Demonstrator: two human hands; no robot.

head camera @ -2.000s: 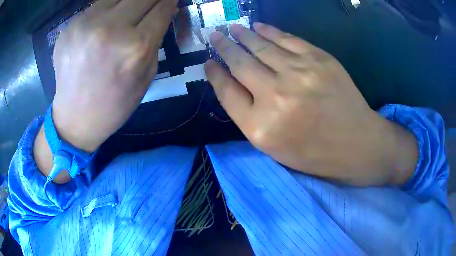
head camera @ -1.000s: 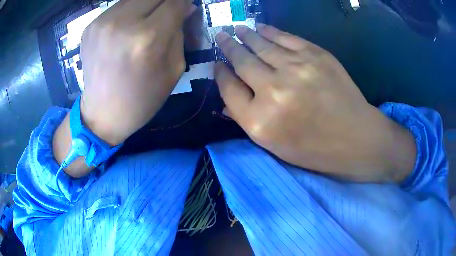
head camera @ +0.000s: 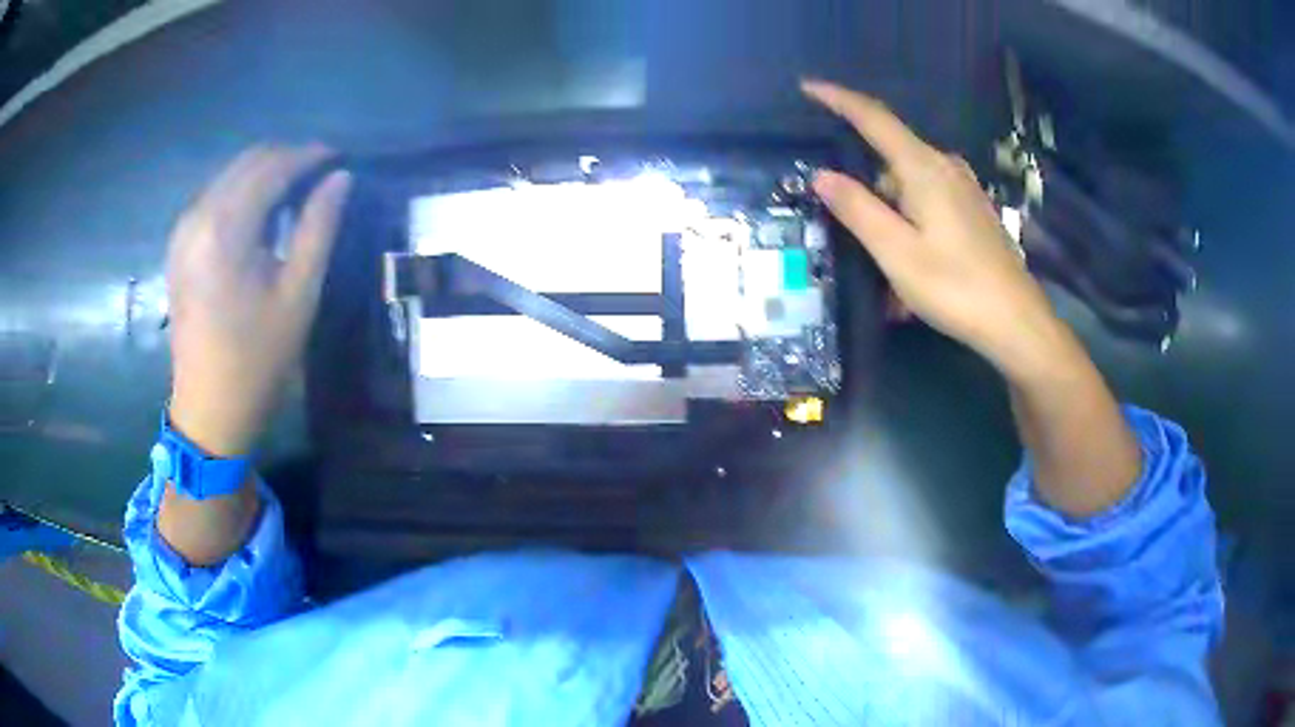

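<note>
The open tablet [head camera: 568, 490] lies flat in front of me, its silver-white battery area [head camera: 554, 227] glaring. A black flex cable [head camera: 547, 311] runs slantwise across it from the left end to the mainboard [head camera: 788, 348] at the right. The board bears a green-teal patch [head camera: 795, 269], with a gold part [head camera: 804, 411] below it. My left hand [head camera: 244, 277], somewhat blurred, is off the tablet's left side with thumb and fingers apart, holding nothing visible. My right hand [head camera: 937, 234] is at the tablet's upper right edge, fingers spread and empty.
A loose stack of black flex cables [head camera: 1108, 234] with pale ends lies on the dark green bench [head camera: 78, 341] at the right, beyond my right hand. A blue strap [head camera: 206, 470] is on my left wrist. A yellow cord [head camera: 71, 575] shows at the lower left.
Both hands have come off the tablet's interior and moved apart, left hand to the left and right hand to the upper right. The view now takes in the whole tablet and the cable stack.
</note>
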